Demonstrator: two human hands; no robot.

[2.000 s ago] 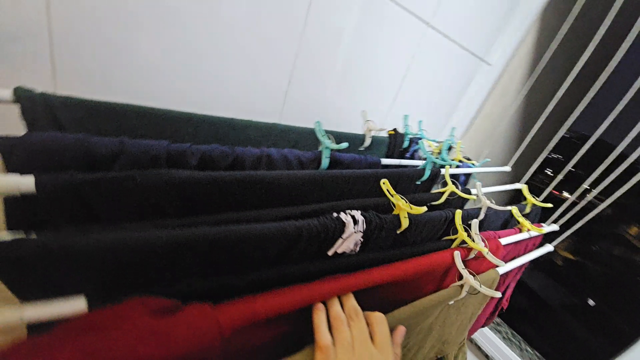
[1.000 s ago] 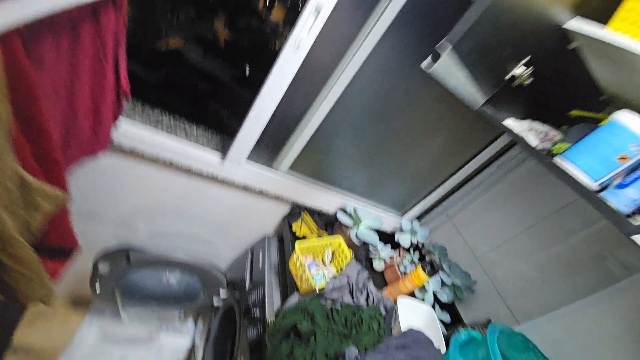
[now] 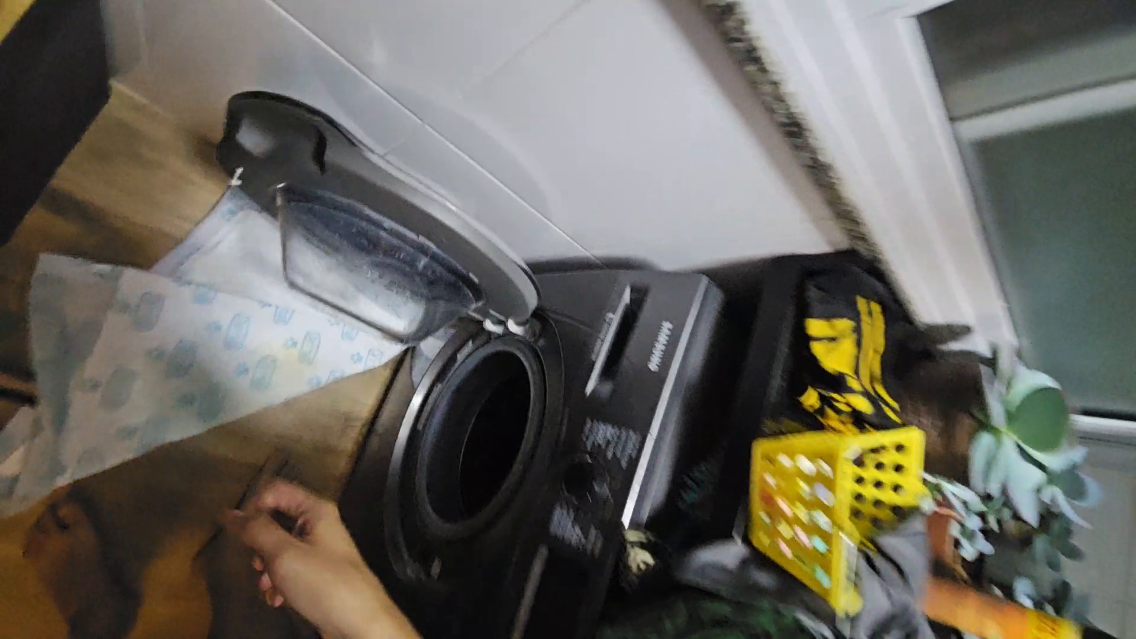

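My left hand (image 3: 297,550) is low and left of centre, its fingers curled and blurred; whether something thin is between them I cannot tell. It is near the open round drum mouth (image 3: 484,439) of a black front-loading Samsung washing machine (image 3: 586,355), apart from it. The machine's glass door (image 3: 377,253) is swung wide. Beside and partly behind the door is a pale sheet with a blue-green print (image 3: 222,337), its material unclear. The drum looks dark inside. My right hand is not in view.
A yellow perforated plastic basket (image 3: 803,510) of small colourful items stands above the machine, near dark and grey cloth (image 3: 728,568) and succulent plants (image 3: 1021,435). A white tiled wall (image 3: 550,133) runs behind the door. Feet (image 3: 71,550) show on the brown floor at lower left.
The view has swung from the drying rack down to the washing machine. Two seconds ago my left hand was at red and khaki clothes on the rack; now it is near the machine's mouth.
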